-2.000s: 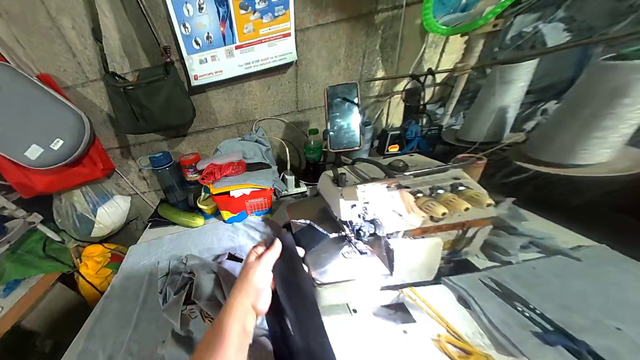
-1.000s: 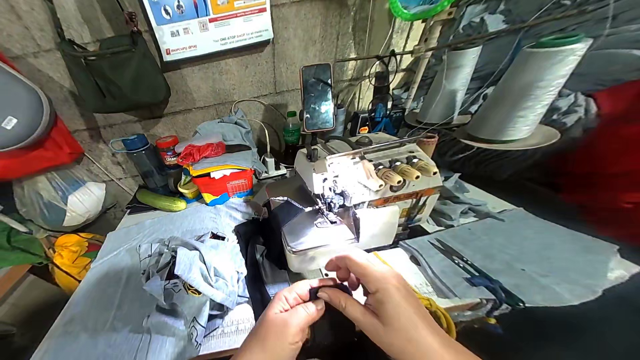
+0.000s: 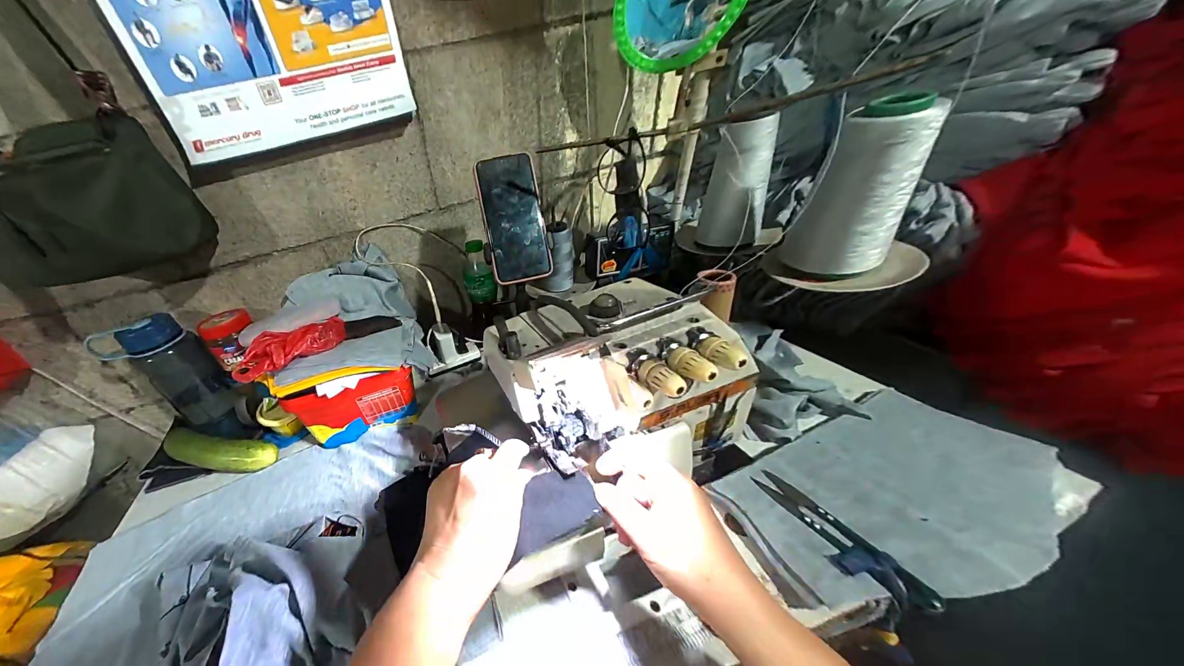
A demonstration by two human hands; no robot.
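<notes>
A pale overlock sewing machine (image 3: pixel 638 370) stands in the middle, its needle area brightly lit. Dark fabric (image 3: pixel 555 509) lies on its plate, under the presser foot area. My left hand (image 3: pixel 476 504) grips this fabric left of the foot, thumb and fingers closed on it. On the right, close to the foot, my right hand (image 3: pixel 652 504) pinches the fabric's edge; glare hides the exact fingertip contact. More dark cloth hangs left of my left hand.
Scissors (image 3: pixel 832 536) lie on grey fabric (image 3: pixel 925 490) at the right. Thread cones (image 3: pixel 865 185) stand behind. A water bottle (image 3: pixel 185 379), a cucumber (image 3: pixel 220 451) and a red container (image 3: pixel 356 407) sit at the left. Crumpled grey cloth (image 3: pixel 268 592) lies in front.
Both hands have moved from in front of the machine up to its presser foot, bringing the dark fabric onto the plate. Two seconds ago only my left hand showed, holding dark cloth.
</notes>
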